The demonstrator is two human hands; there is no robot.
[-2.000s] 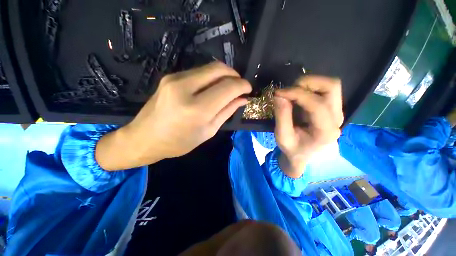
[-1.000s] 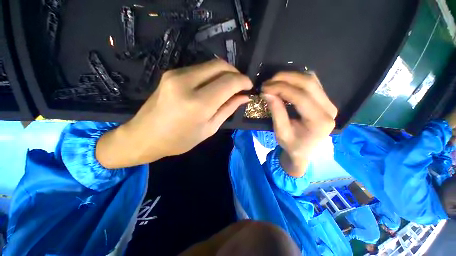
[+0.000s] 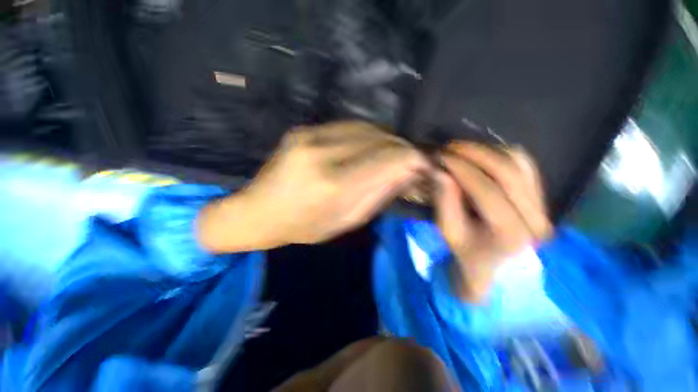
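The view is blurred. My left hand (image 3: 318, 184) is bare and pinched at the near edge of the trays, its fingertips closed around a small dark piece, likely a black plastic part (image 3: 431, 155), mostly hidden. My right hand (image 3: 490, 203) is bare, its fingertips meeting those of my left hand; whether it holds a pin is too blurred to tell. The heap of brass pins (image 3: 415, 189) shows in part just below and between the fingertips.
The middle tray compartment (image 3: 191, 115) holds scattered black parts and a few bright strays. The right tray compartment (image 3: 536, 69) lies beyond my right hand. More black parts lie at the far left. The green bench top (image 3: 658, 207) shows at right, with a blue sleeve (image 3: 635, 306) below it.
The whole view has shifted and blurred, with trays and hands now lower and further right. My hands stay together at the fingertips, and less of the gold heap shows.
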